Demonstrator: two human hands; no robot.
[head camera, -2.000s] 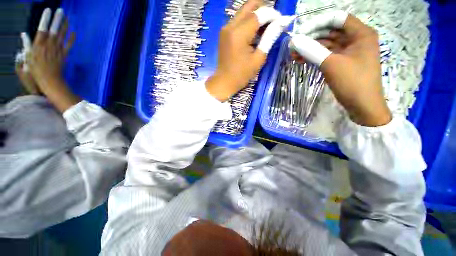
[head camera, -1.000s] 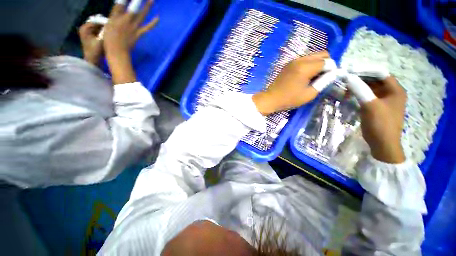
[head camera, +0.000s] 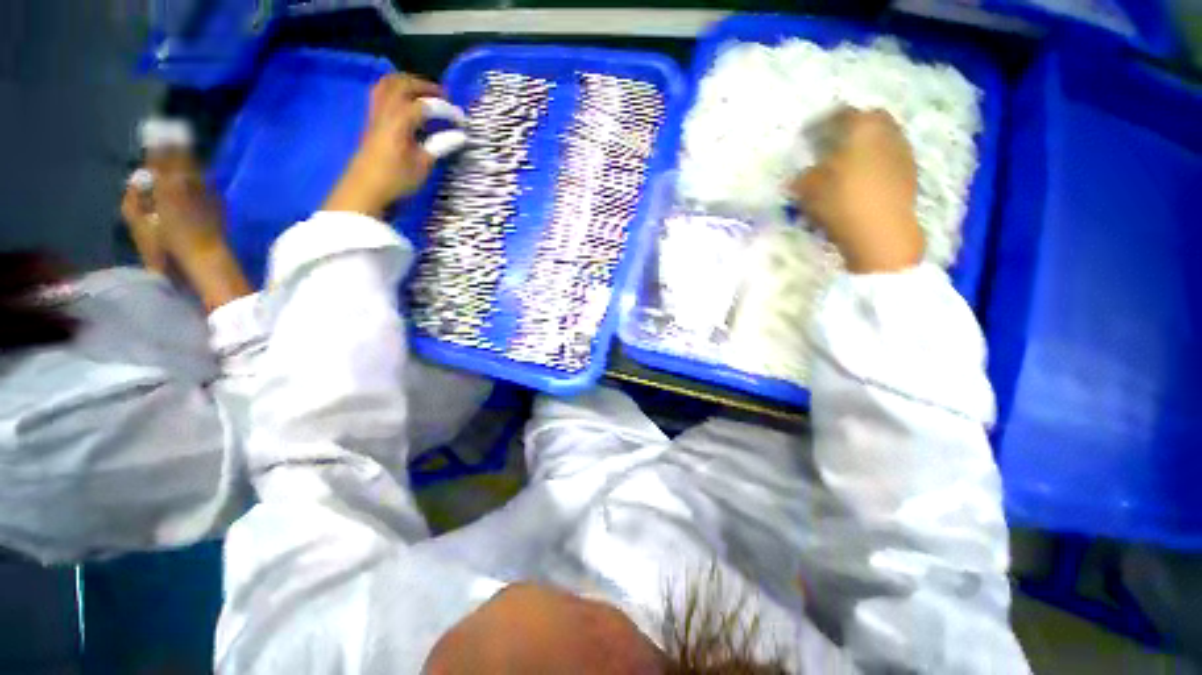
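My left hand (head camera: 400, 139), with white finger cots, is raised over the left rim of the tray of assembled pieces; its thumb and fingers are apart and I see nothing in them. My right hand (head camera: 866, 178) is down in the heap of white plastic parts (head camera: 765, 106); its fingertips are blurred and partly hidden. The assembled pieces (head camera: 593, 198) lie in two long columns in a blue tray (head camera: 562, 382). The clear plastic box (head camera: 699, 284) with shiny shafts sits in the near left corner of the white parts' tray.
A blue tray (head camera: 284, 145) lies at the left, beside another person's hands (head camera: 185, 218) and white sleeves. A large blue tray (head camera: 1120, 317) lies at the right. More blue trays show at the far edge. The dark bench edge (head camera: 705, 396) runs in front of my lap.
My hands have parted. The left has moved left across the assembled pieces to their tray's far left side; the right has moved onto the white heap. The camera view has also shifted.
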